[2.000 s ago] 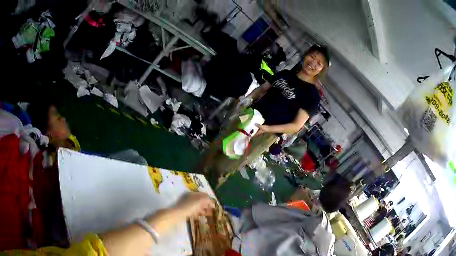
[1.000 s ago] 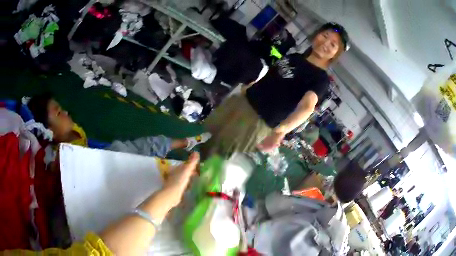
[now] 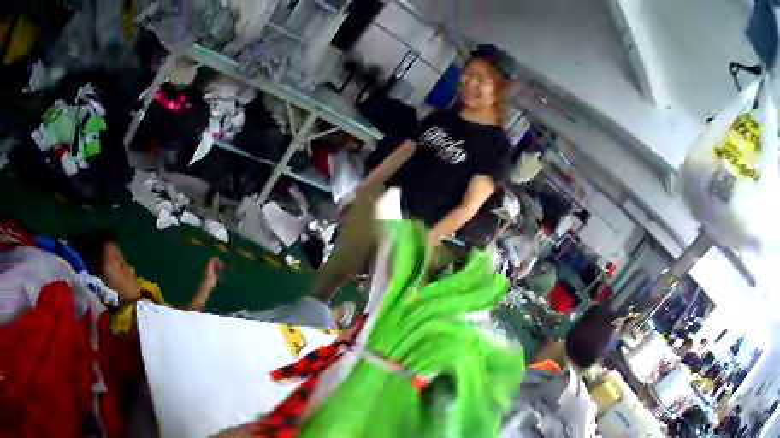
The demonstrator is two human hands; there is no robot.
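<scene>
A bright green cloth bundle, blurred, rises close in front of me at the lower centre. A pale band crosses its middle. Red-and-black checked cloth sticks out on its left side, over the white tabletop. Only a small strip of skin shows at the bottom edge, left of the bundle. My left hand itself does not show, and my right hand is out of the picture. What holds the bundle is hidden.
A standing person in a black shirt is behind the bundle. Another person is low at left, beside a red and pale cloth pile. Grey fabric lies at lower right. A plastic bag hangs at upper right.
The green bundle has risen and now covers the lower centre. My left forearm has dropped almost out of view. The standing person appears further left, and the low person's arm is raised.
</scene>
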